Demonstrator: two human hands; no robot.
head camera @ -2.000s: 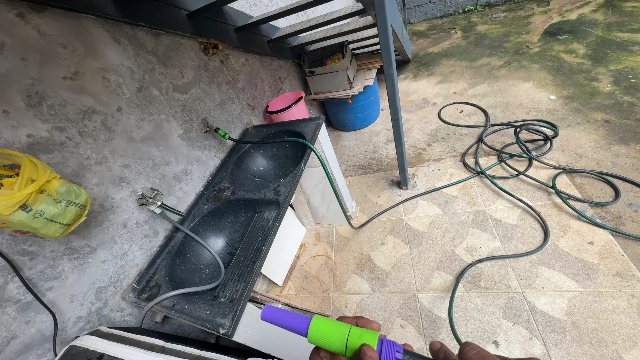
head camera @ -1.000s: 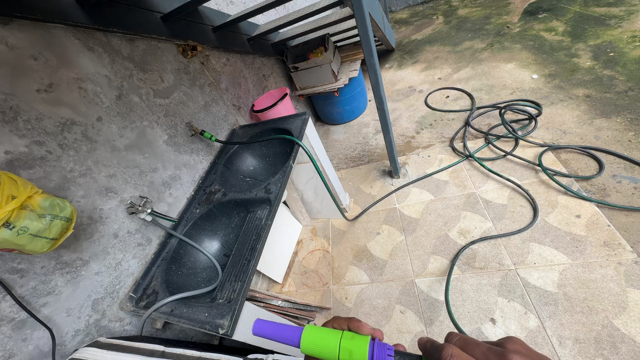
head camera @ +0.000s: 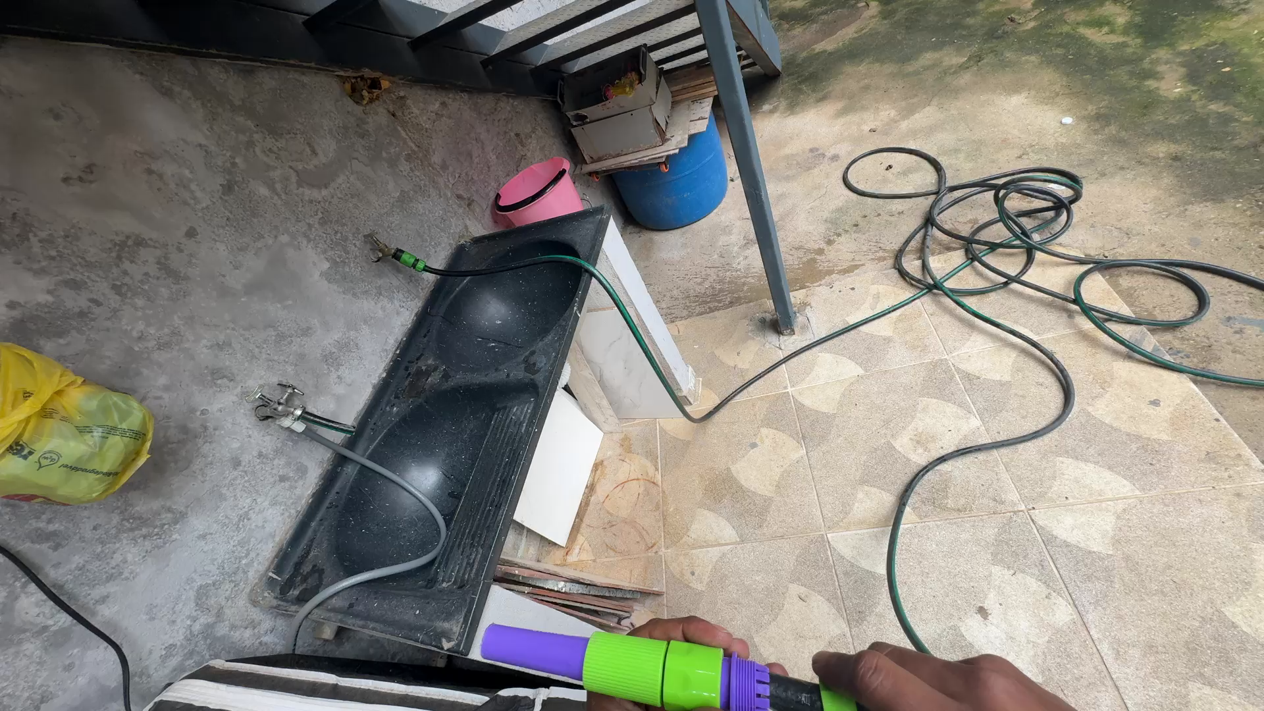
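Note:
My left hand (head camera: 688, 633) is closed around a green and purple plastic hose nozzle (head camera: 624, 668) at the bottom middle, its purple tip pointing left. To its right, my right hand (head camera: 928, 681) grips the black and green hose connector (head camera: 795, 694) behind the nozzle. A dark green garden hose (head camera: 900, 513) curves over the tiles into a tangle of loops; its other run crosses the black double-basin sink (head camera: 474, 553) to a green fitting (head camera: 408, 261) on a wall tap (head camera: 378, 248). A grey hose (head camera: 395, 568) hangs from a second metal tap (head camera: 283, 406) into the nearer basin.
A metal post (head camera: 755, 188) stands beyond the sink. Near it are a pink bucket (head camera: 541, 197), a blue barrel (head camera: 681, 183) with boards and a box (head camera: 617, 114) on top. A yellow plastic bag (head camera: 79, 434) is at the left. Stacked tiles (head camera: 563, 588) lie beside the sink.
The right hand shows more at the bottom edge than two seconds ago. Both hands stay at the nozzle and its connector.

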